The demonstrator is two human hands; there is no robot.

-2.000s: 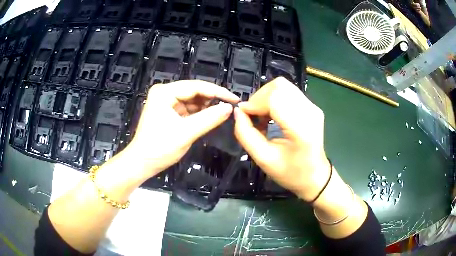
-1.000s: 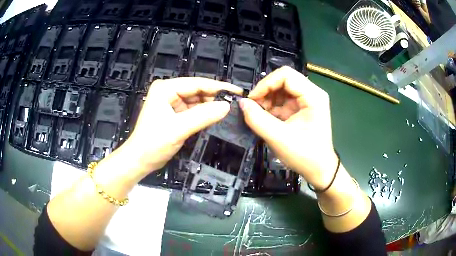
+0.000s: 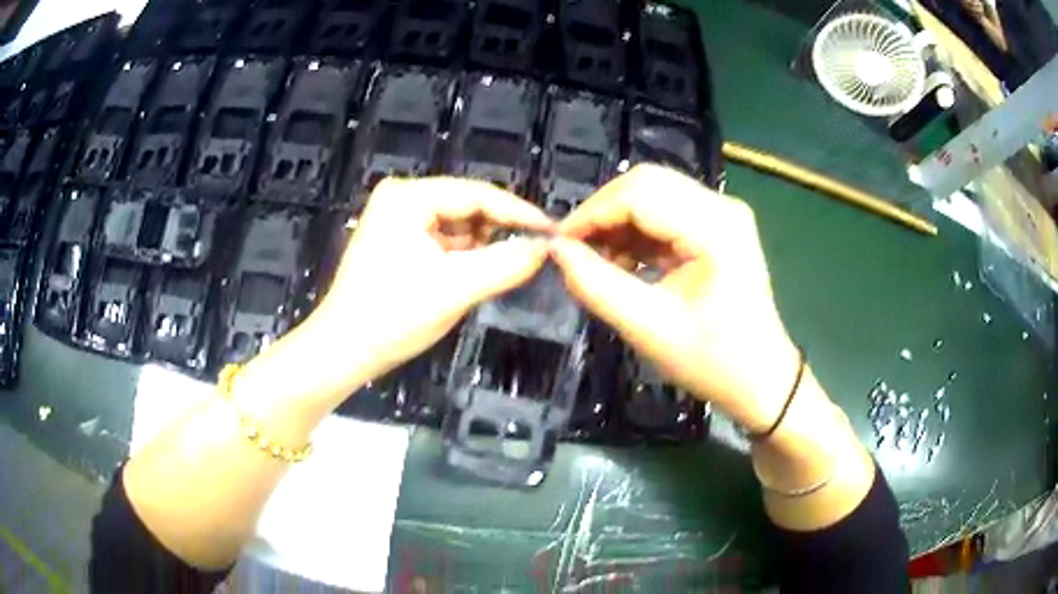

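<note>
A black plastic housing (image 3: 505, 412) hangs below my fingertips, its window opening in the middle and its far end between both hands. My left hand (image 3: 424, 279) pinches the housing's top end between thumb and forefinger. My right hand (image 3: 667, 284) pinches at the same end, its fingertips touching those of my left hand. The fingertips hide that end, and I cannot tell whether a small part is between them. Behind is a glossy black tray (image 3: 714, 157) with rows of similar housings.
A yellow rod (image 3: 830, 186) lies right of the tray. A small white fan (image 3: 868, 64) stands at the upper right. Loose small parts (image 3: 908, 420) are scattered on the green surface (image 3: 801, 279) at right. A white paper sheet (image 3: 337, 511) lies under my left forearm. Another tray shows at far left.
The housing was tilted and blurred, then turned its window side into view; now it hangs more upright. My fingertips were slightly apart one second ago and now touch. The whole view has shifted slightly.
</note>
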